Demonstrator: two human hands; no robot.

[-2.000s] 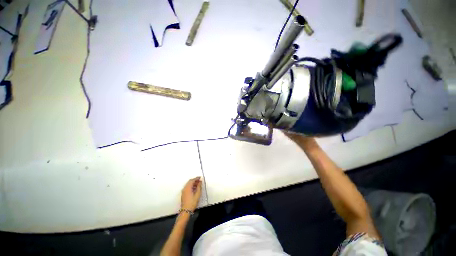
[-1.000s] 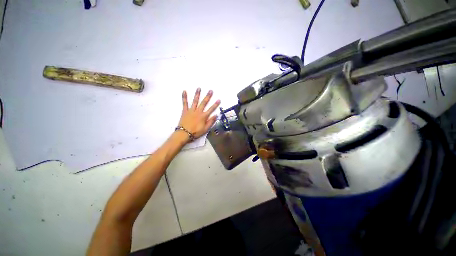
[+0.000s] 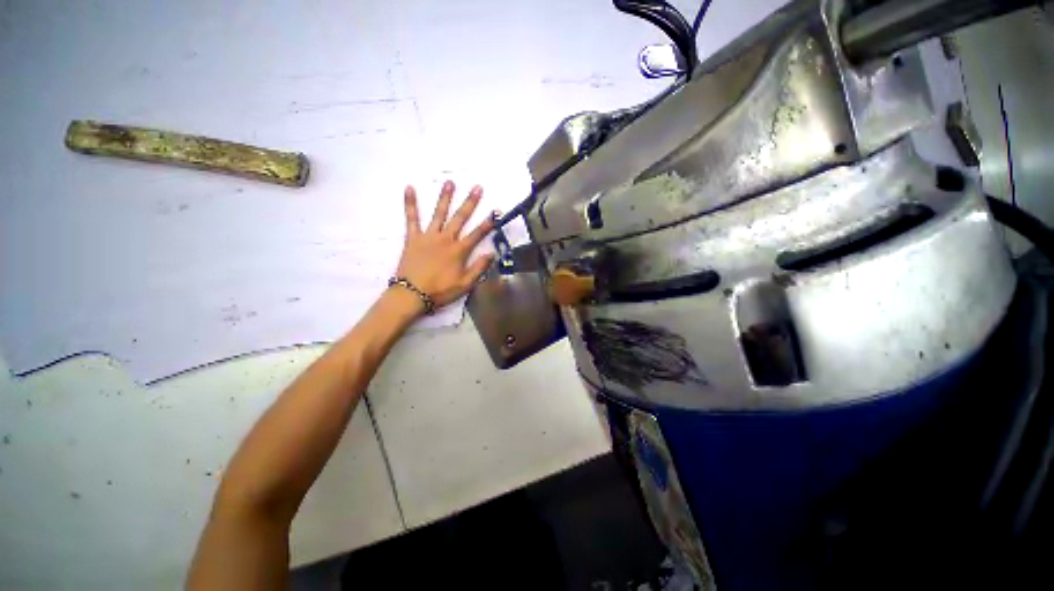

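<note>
The silver and blue cutting machine [image 3: 740,266] fills the right side, very near the camera. Its flat metal base plate [image 3: 509,320] shows at the near edge of the white paper marker [image 3: 243,248]. My left hand [image 3: 439,260] lies flat on the paper, fingers spread and holding nothing, with its thumb and fingertips close beside the thin upright blade guard [image 3: 502,245]. A dark line marks the lay's near edge. My right hand is not in view; the machine body covers much of that side.
A worn yellow-brown metal bar weight [image 3: 187,154] lies on the paper at the upper left. A dark cable [image 3: 700,16] runs at the top. The pale table [image 3: 462,427] has board joints and a front edge above a dark floor. A dark block [image 3: 962,131] lies at the right.
The machine has come much closer to the camera and fills more of the view. My left hand has gone from the table's front onto the paper beside the blade. My right hand has left view.
</note>
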